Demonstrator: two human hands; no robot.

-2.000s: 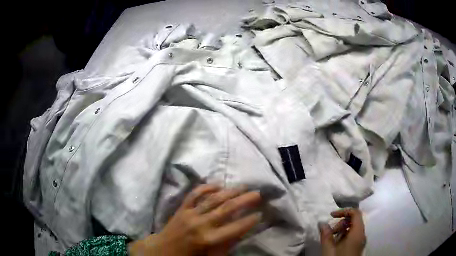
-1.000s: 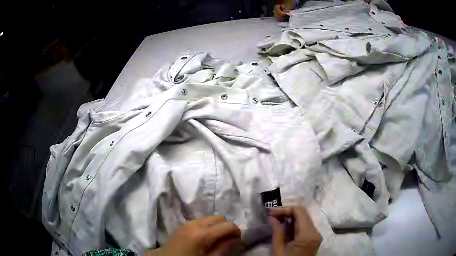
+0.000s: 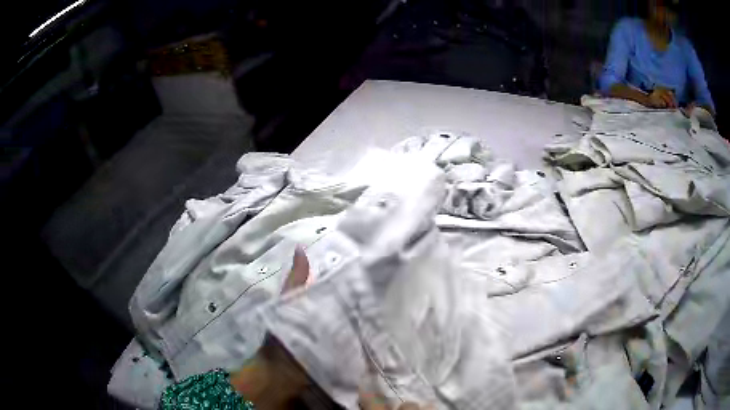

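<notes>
A pale grey-white garment [image 3: 320, 312] with round metal buttons lies in front of me, its near part lifted and blurred. My left hand [image 3: 272, 376], below a green knitted cuff [image 3: 206, 391], holds this garment. The thumb shows above a cloth fold and cloth covers most of the fingers. My right hand [image 3: 392, 400] is blurred at the bottom edge, mostly hidden by cloth and cut off, so its grip cannot be told. A button placket [image 3: 240, 290] runs along the garment's left part.
More pale garments [image 3: 616, 192] are heaped on the right of the white table [image 3: 480, 112]. A person in a blue top [image 3: 652, 60] is across the table, with hands near the heap. A large pale bin [image 3: 152, 184] stands at the left in the dark.
The view has tilted up and turned left. The near part of the garment has been lifted, and the dark label no longer shows. My right hand has moved left and down to the bottom edge.
</notes>
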